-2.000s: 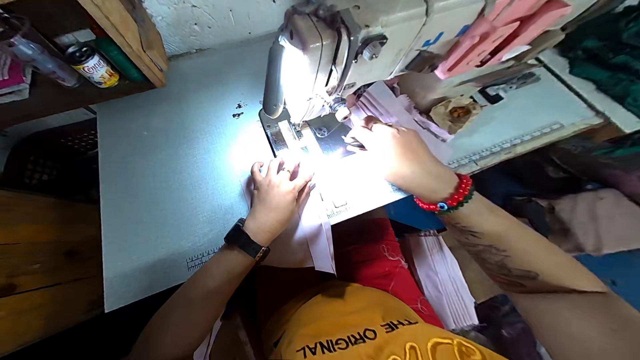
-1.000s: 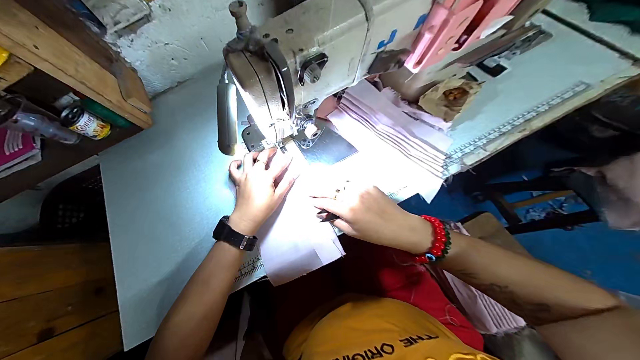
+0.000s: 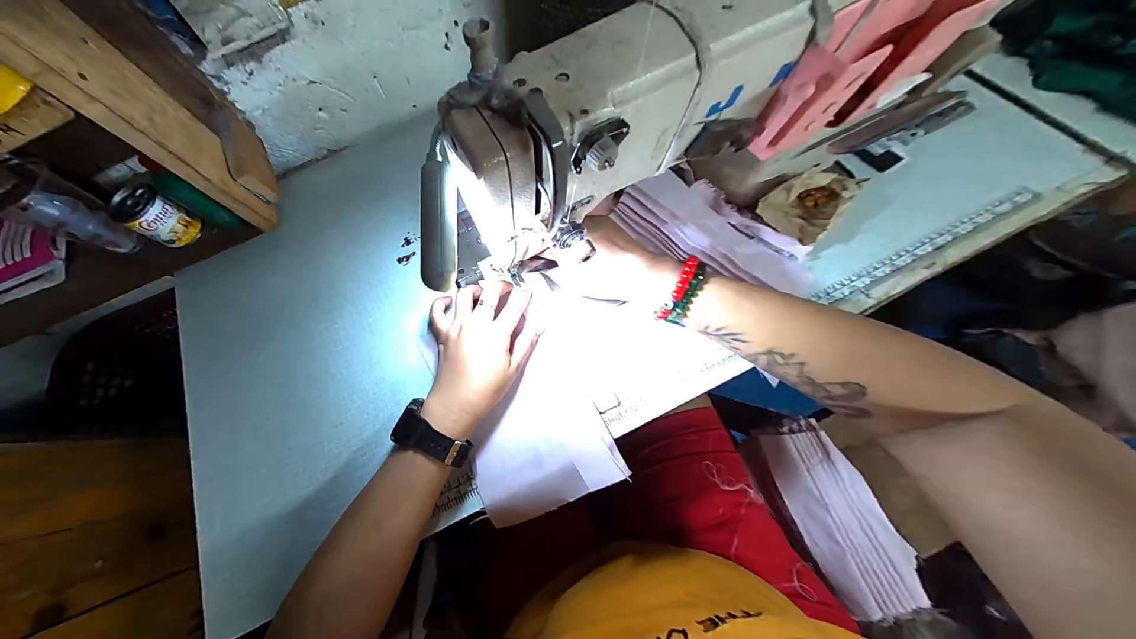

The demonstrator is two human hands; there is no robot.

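My left hand (image 3: pixel 484 342), a black watch at its wrist, lies with fingers spread on a pale fabric piece (image 3: pixel 541 444) just in front of the needle area of a sewing machine (image 3: pixel 510 169). The fabric hangs over the table's front edge. My right hand (image 3: pixel 612 266), below a red and green bead bracelet, is at the right of the presser foot. Glare and the machine hide part of its fingers; a dark pointed object (image 3: pixel 541 264) shows by them, and whether they grip it cannot be told. A pile of pale fabric pieces (image 3: pixel 683 222) lies behind the right wrist.
A grey table (image 3: pixel 293 355) carries the machine. At the left stands a wooden shelf (image 3: pixel 177 115) with a can (image 3: pixel 155 216) and a plastic bottle (image 3: pixel 75 219). Pink holders (image 3: pixel 834 80) hang on the machine. A paper with brown bits (image 3: pixel 809 204) lies right. More fabric strips (image 3: pixel 839 524) rest below the table.
My right hand has moved from the fabric's near right part up beside the presser foot. My left hand stays on the fabric near the needle.
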